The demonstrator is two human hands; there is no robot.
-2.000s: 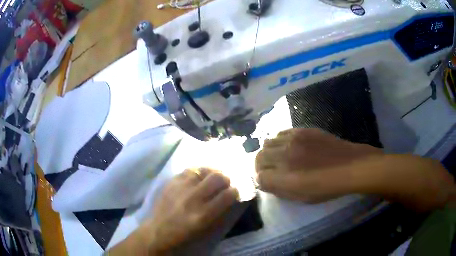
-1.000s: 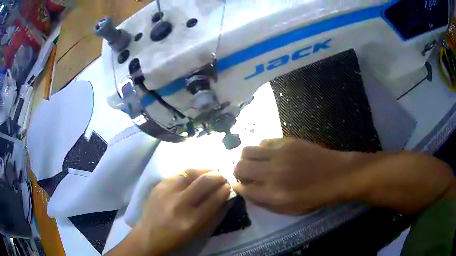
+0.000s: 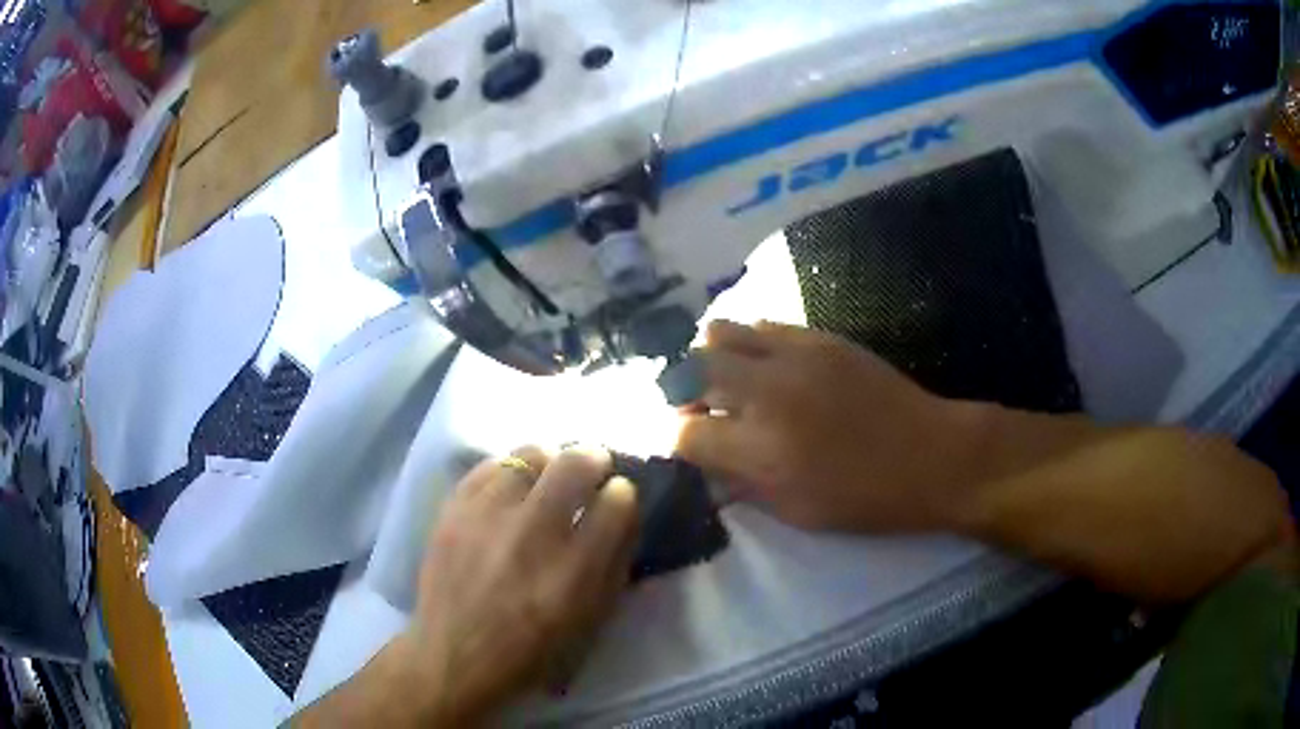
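The white sewing machine (image 3: 855, 121) with a blue stripe stands across the view, its needle area in bright glare. A small dark piece (image 3: 676, 516) lies in front of the needle on pale fabric (image 3: 406, 413). My left hand (image 3: 528, 570) presses on the pale fabric, its fingertips at the dark piece's left edge. My right hand (image 3: 813, 427) is beside the presser area, its fingertips close to a small dark machine part (image 3: 683, 379); its fingers are bent down on the work. The needle point and the exact fingertip contact are lost in glare.
A dark textured rectangle (image 3: 934, 278) lies over a pale piece right of the needle. A rounded pale panel (image 3: 186, 335) and dark pieces (image 3: 278, 620) lie at left. Brown board (image 3: 285, 100) is behind. Yellow-and-dark snips (image 3: 1273, 214) lie far right. A measuring scale (image 3: 855, 627) runs along the front edge.
My right hand has moved up towards the machine's presser area. My left hand has shifted slightly forward, and more of the small dark piece shows between the hands.
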